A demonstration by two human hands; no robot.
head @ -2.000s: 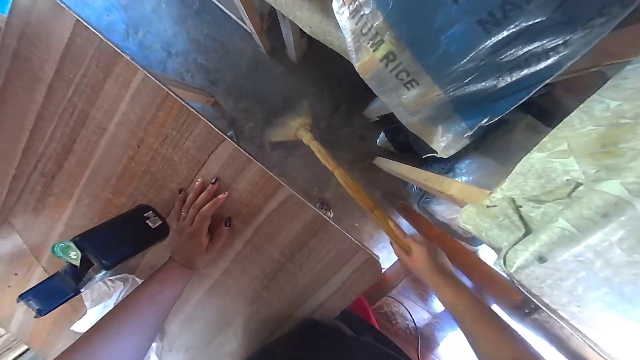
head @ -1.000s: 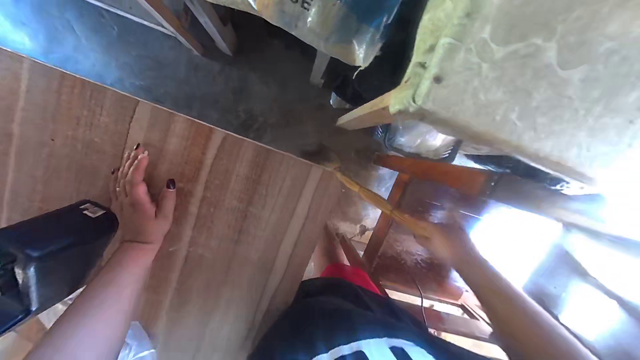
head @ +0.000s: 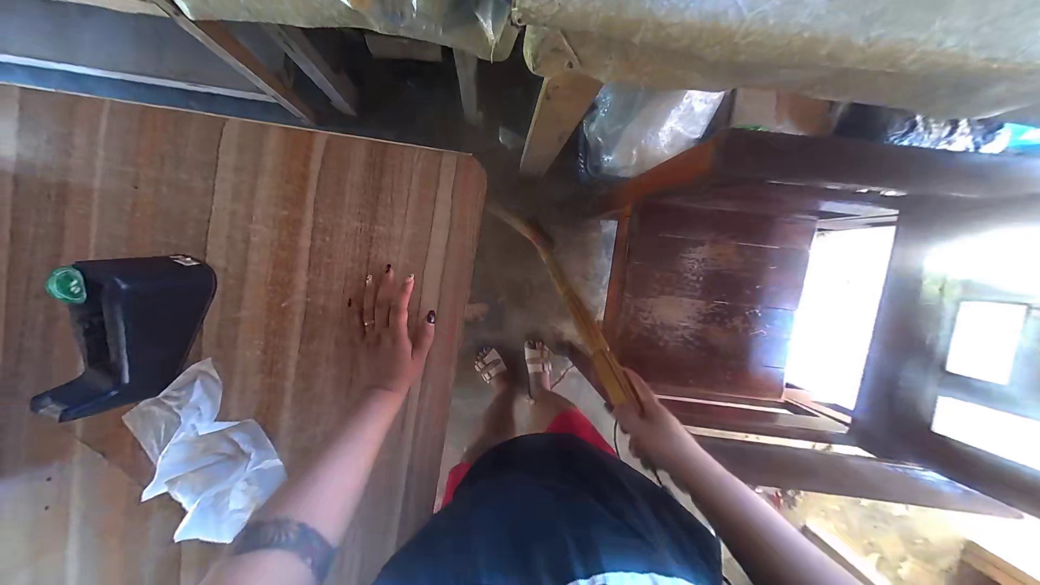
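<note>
My right hand [head: 646, 418] grips the yellowish handle of a broom [head: 581, 313], which slants up and left over the floor past the table's corner. The broom's far end is blurred and partly hidden near the table edge. My left hand [head: 394, 345] rests palm down on the wood-grain table [head: 276, 203], fingers spread, holding nothing. To its left on the table are a dark container with a green cap [head: 154, 325] and a crumpled white plastic bag [head: 215, 463].
A brown wooden bench [head: 699, 301] stands at the right. A table with a pale, translucent cover [head: 772, 49] runs along the top, its wooden leg [head: 556, 122] beneath. My sandalled feet [head: 536, 357] stand on the floor between table and bench.
The view has swung far to the right, bringing the bench and my feet into sight. My right hand still holds the broom, now nearer my body. My left hand remains on the table.
</note>
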